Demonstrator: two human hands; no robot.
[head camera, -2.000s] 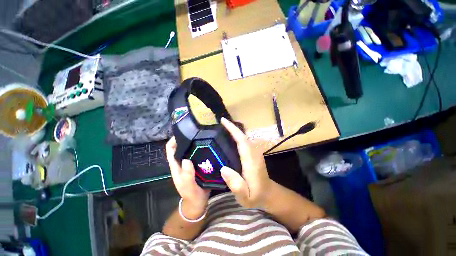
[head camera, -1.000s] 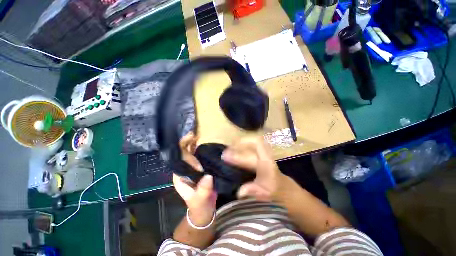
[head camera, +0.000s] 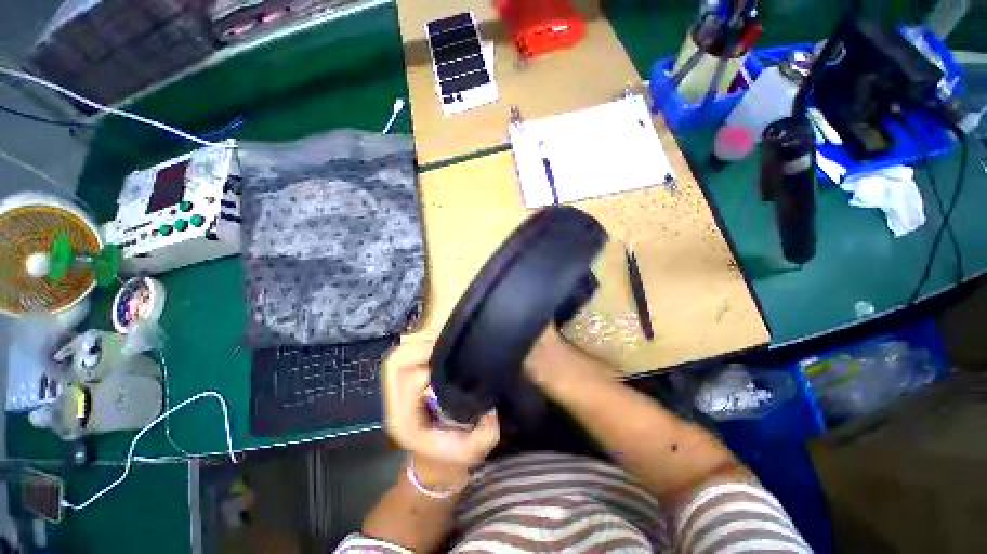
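Observation:
A black gaming headset (head camera: 517, 308) is held above the front edge of the tan board (head camera: 465, 233), its wide headband turned up towards me. My left hand (head camera: 428, 406) grips its lower left end, with a small shiny patch beside the fingers. My right hand (head camera: 557, 368) is behind the headset on its right side; its fingers are mostly hidden, and it seems to hold an ear cup. The ear cups are largely hidden by the headband. Tweezers (head camera: 639, 292) lie on the board beside a scatter of tiny screws (head camera: 604, 329).
A clipboard with paper (head camera: 606, 162) and a pen lies behind. A grey patterned bag (head camera: 336, 243) partly covers a black mat (head camera: 314, 387) at left. A white box with green knobs (head camera: 179, 211) and a fan (head camera: 41, 260) stand farther left. The electric screwdriver (head camera: 795, 195) hangs at right near blue trays.
The headset has turned from its lit ear cup facing me, through a blurred view with open headband, to the headband's outer side facing me. The right hand has gone behind it.

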